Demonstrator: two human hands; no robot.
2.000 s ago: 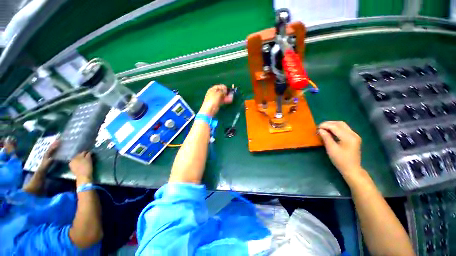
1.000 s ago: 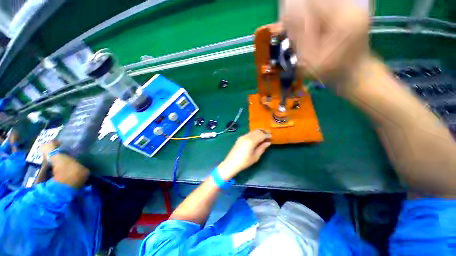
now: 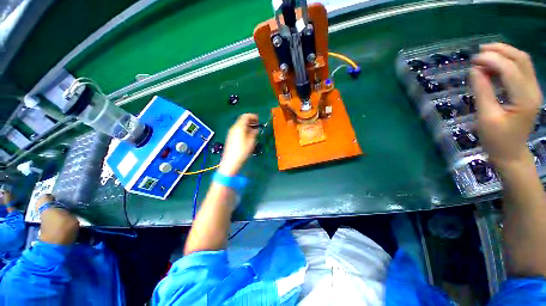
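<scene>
My left hand (image 3: 241,141), with a light blue wrist band, is at the left of the orange hand press (image 3: 320,140). Its fingertips are around a small dark piece (image 3: 256,126). My right hand (image 3: 506,98) is over the clear blister tray (image 3: 413,88) of black parts at the right; its fingers are bent and I cannot tell if they hold anything. The press ram (image 3: 303,89) is above the small raised nest (image 3: 311,132), and no disc shows on the nest.
A blue control box (image 3: 161,149) stands left, with a clear cylinder (image 3: 108,119) above it. Loose black discs (image 3: 234,99) lie between box and press. Yellow and blue tubing crosses the bench. A neighbouring worker's arm (image 3: 57,224) is at far left. A lower tray is below the bench edge.
My right hand has left the top of the press and moved right to the tray. My left hand has moved from the press base's front edge up and left. The view has shifted.
</scene>
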